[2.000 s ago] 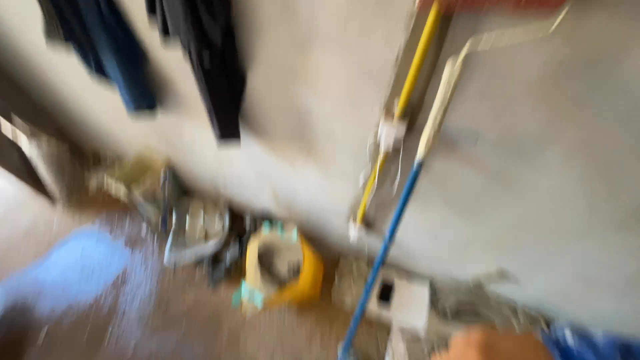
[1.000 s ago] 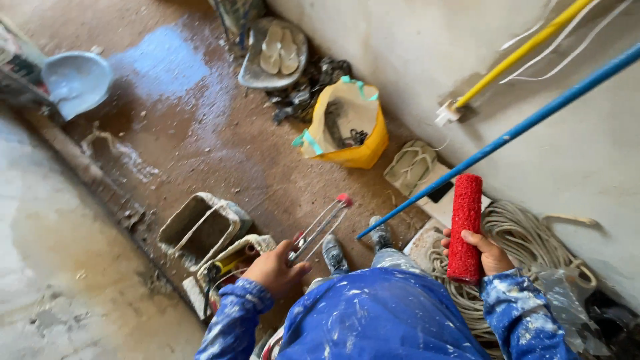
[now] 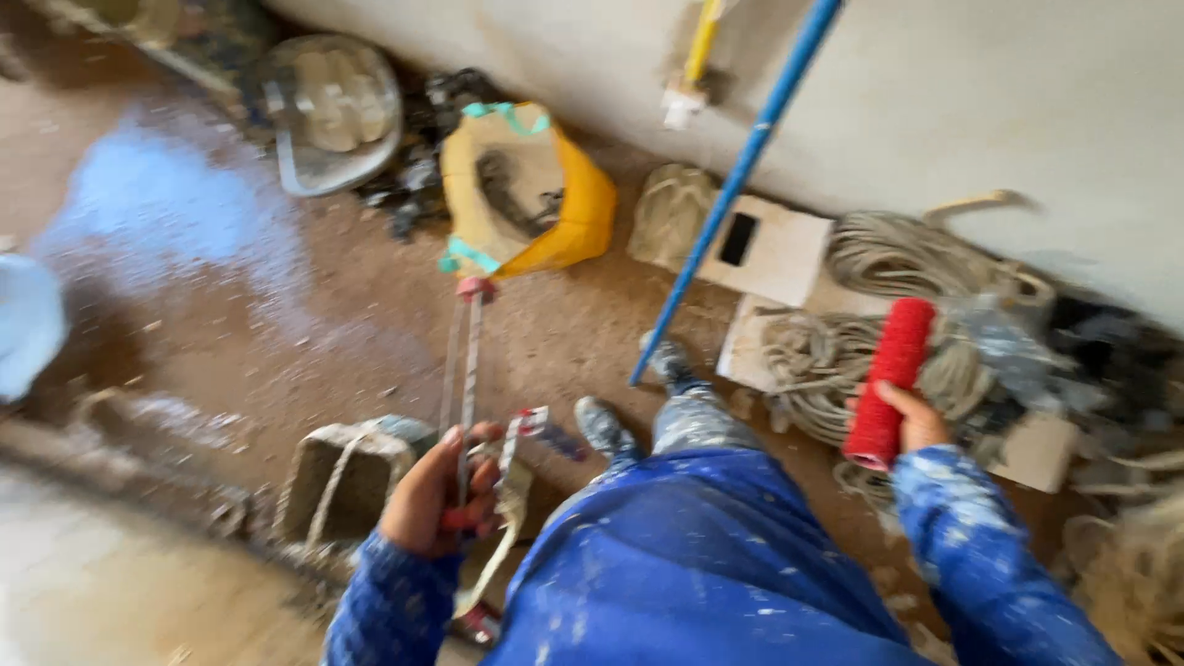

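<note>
My left hand (image 3: pixel 446 495), at lower centre-left, is closed around a thin metal frame (image 3: pixel 470 370) with a red end cap; it looks like a paint roller cage frame, though blur hides its details. A strip of white packaging (image 3: pixel 509 453) with red print hangs by the same hand. On the right, my right hand (image 3: pixel 906 421) grips the lower part of a red textured paint roller sleeve (image 3: pixel 893 379), held upright and slightly tilted. Between the hands and beyond them, a blue pole (image 3: pixel 721 203) slants from the wall side down to the floor by my feet.
An open yellow container (image 3: pixel 587 208) with green tape stands near the wall. Coiled ropes (image 3: pixel 823 370), sandals (image 3: pixel 671 217) and a board with a dark rectangle (image 3: pixel 777 250) lie at right. A grey tub (image 3: pixel 338 176) holds footwear. A dirty bucket (image 3: pixel 319 490) sits beside my left hand.
Two seconds ago the view faced the wall more. Since one second ago, the view has turned, and white packaging now shows at my left hand. The red sleeve stays in my right hand.
</note>
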